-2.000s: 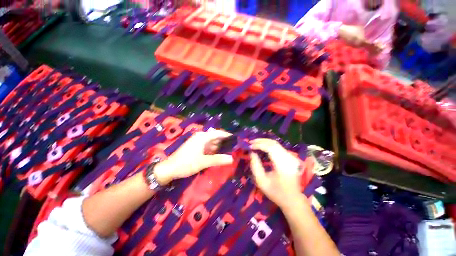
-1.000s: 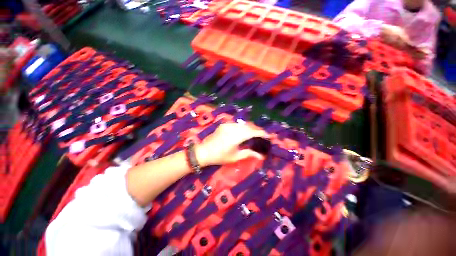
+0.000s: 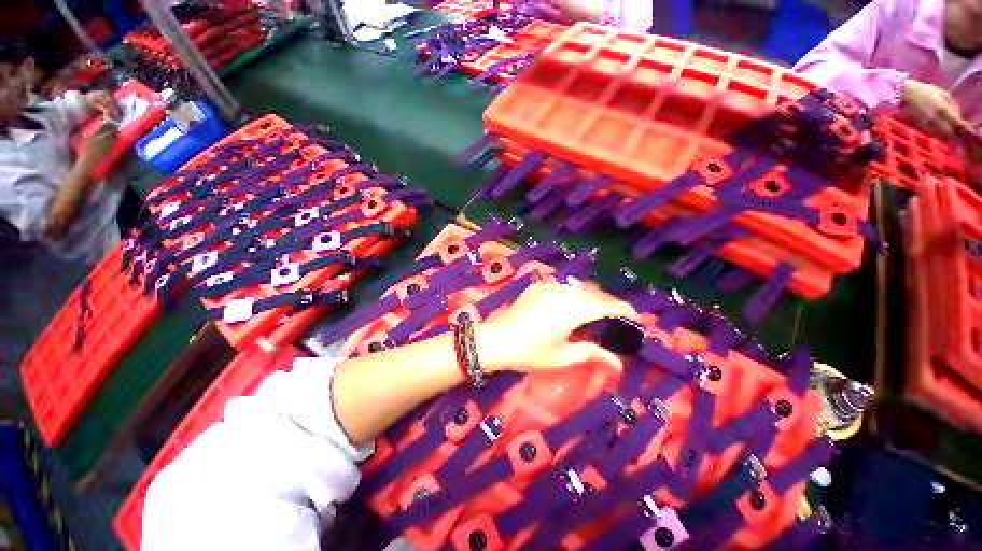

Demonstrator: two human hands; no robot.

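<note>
My left hand (image 3: 549,328) reaches in from the lower left over the near orange-red tray (image 3: 555,393) and holds a smartwatch (image 3: 621,336) between thumb and fingers. The watch's dark glossy face shows, and a purple strap (image 3: 670,358) runs from it to the right. The tray holds several watches face down, with dark round dots showing and purple straps crossing over the pockets. My right hand is not in view.
A second filled tray (image 3: 275,231) lies to the left. Stacked trays (image 3: 614,108) stand at the back, more trays (image 3: 953,291) at the right. A metal-topped round object (image 3: 845,400) is at the near tray's right corner. People sit at far left and upper right.
My right hand has left the tray and gone out of the picture. My left hand stays over the tray with the smartwatch. The view has shifted, showing more of the left side.
</note>
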